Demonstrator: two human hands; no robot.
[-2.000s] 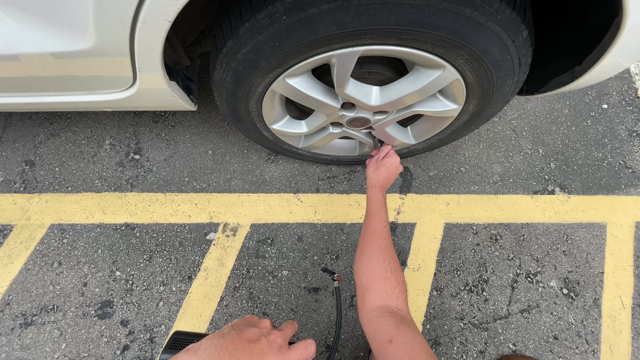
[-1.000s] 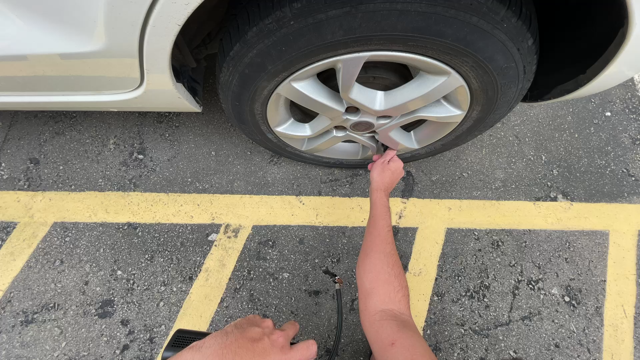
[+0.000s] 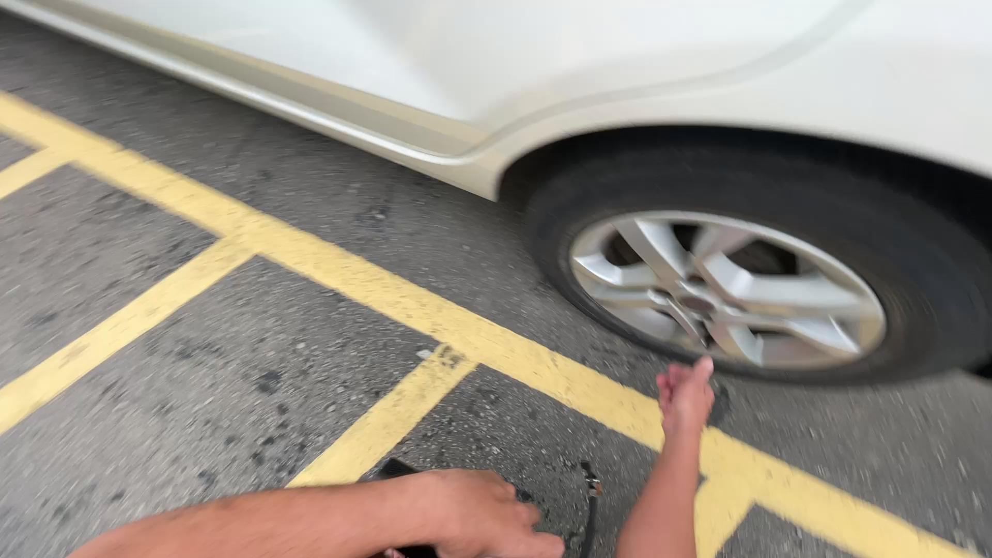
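Note:
My right hand (image 3: 687,394) is just below the rim of a car's silver alloy wheel (image 3: 728,291), by the lower edge of the black tire (image 3: 922,310). Its fingers are drawn together and blurred; whether they hold something small is not clear. Low in the view my left hand (image 3: 480,515) lies palm down over a black object (image 3: 397,468), mostly hidden beneath the hand and forearm; its grip does not show. Between the two arms a black hose (image 3: 591,519) with a metal end fitting (image 3: 594,486) extends over the asphalt.
The white car's body and sill (image 3: 434,159) run across the top. Yellow painted lines (image 3: 349,283) cross the grey asphalt (image 3: 178,325) between the car and me.
The view has turned and tilted strongly to the left. My right hand, earlier at the lower part of the wheel, is now a little below the rim.

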